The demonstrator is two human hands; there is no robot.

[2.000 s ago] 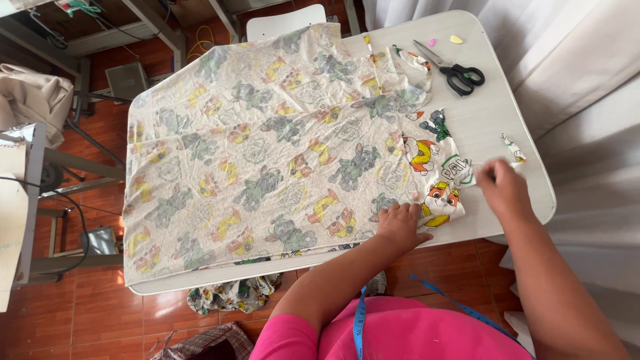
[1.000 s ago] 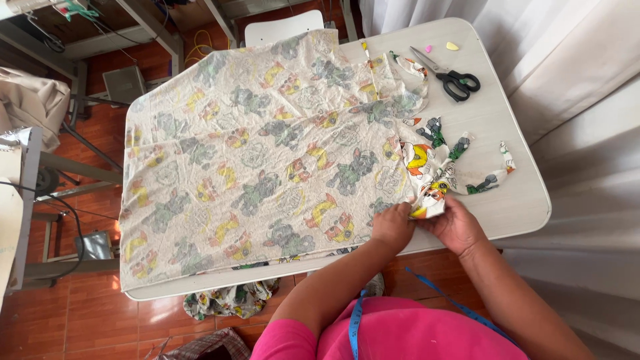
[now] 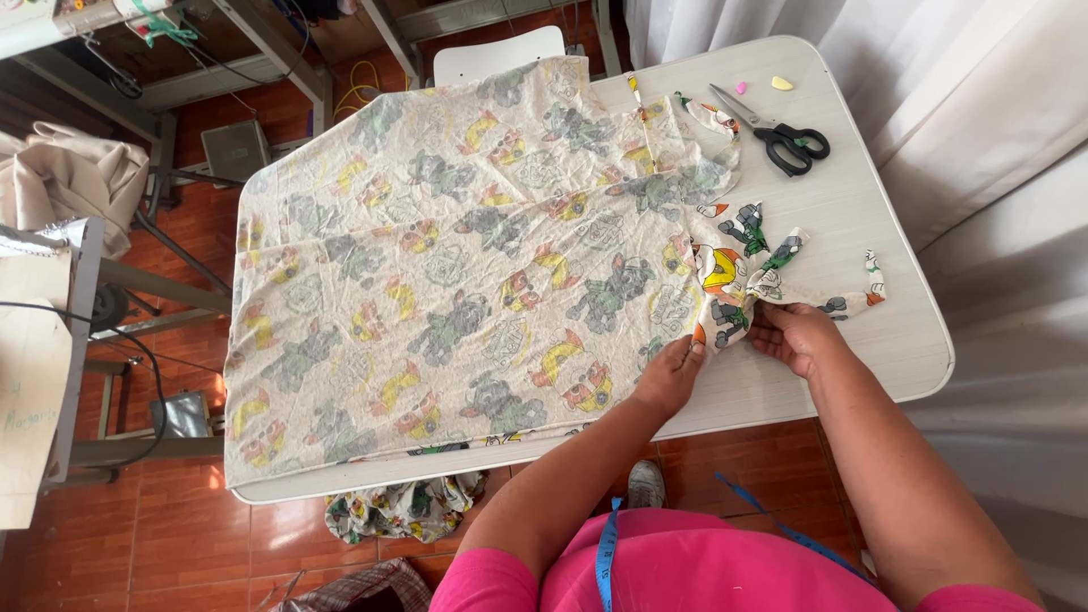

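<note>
A large cartoon-print fabric (image 3: 459, 280) lies pale side up over most of the white table (image 3: 901, 340). At its right edge, a brightly printed part (image 3: 722, 272) is gathered. My left hand (image 3: 676, 370) pinches the fabric's near right corner between thumb and fingers. Just right of it, my right hand (image 3: 790, 336) has its thumb and fingers at the gathered part, gripping the cloth. A narrow printed strip (image 3: 850, 304) trails right from there, beyond my right hand. Black-handled scissors (image 3: 782, 140) lie partly open near the table's far right.
Pink (image 3: 741, 87) and yellow (image 3: 781, 83) chalk-like pieces lie beyond the scissors. A white chair (image 3: 501, 58) stands behind the table, with white curtains (image 3: 994, 195) to the right. Bunched printed fabric (image 3: 408, 510) is below the near edge. A blue measuring tape (image 3: 606, 552) hangs in front of me.
Two seconds ago my right hand was farther right, over the bare tabletop; it has moved left to the cloth beside my left hand. The printed edge is now more gathered.
</note>
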